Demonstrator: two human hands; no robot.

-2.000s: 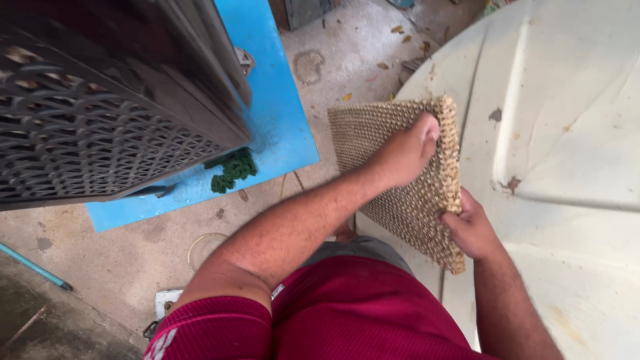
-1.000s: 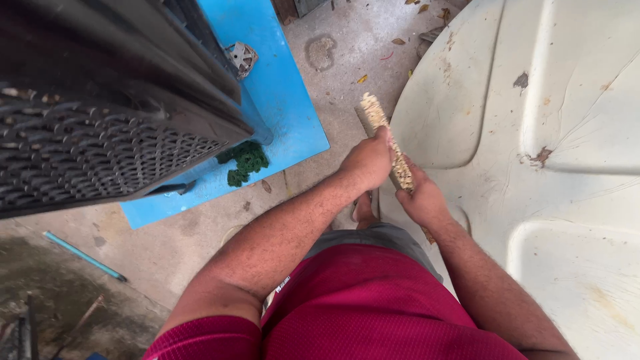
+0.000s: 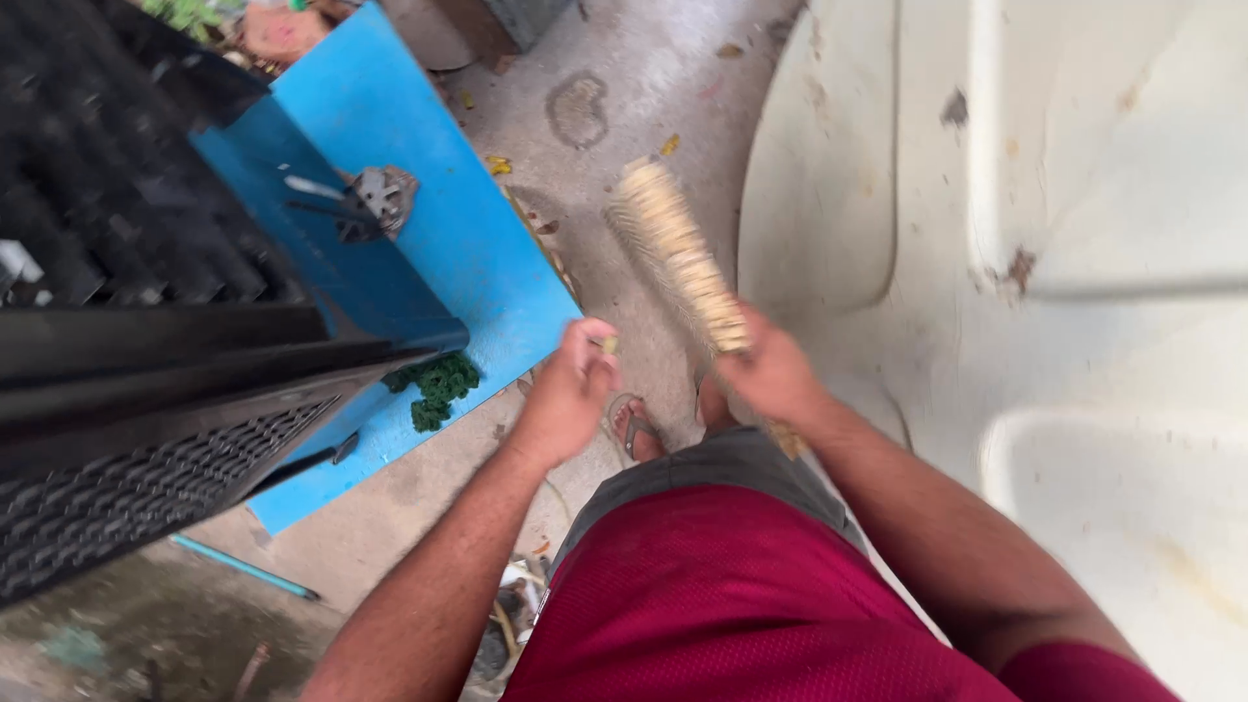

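Note:
My right hand (image 3: 775,366) grips a tan honeycomb cooling pad (image 3: 682,253), seen mostly along its blurred narrow edge, over the concrete floor. To its left, apart from the pad, is my left hand (image 3: 573,395), its fingers curled around a small yellowish piece (image 3: 609,344) at the fingertips. Left of that hand, a dark green scrubbing mesh (image 3: 436,388) lies on a blue board (image 3: 517,292), beside a black louvered plastic housing (image 3: 224,361).
A large off-white molded plastic surface (image 3: 936,361) fills the right side. A greyish object (image 3: 387,198) rests on the blue board. A teal rod (image 3: 244,567) lies on the floor at lower left. My sandaled foot (image 3: 639,429) stands below the pad.
My left hand has come off the pad and moved left. The pad, earlier held in both hands, is now in my right hand only.

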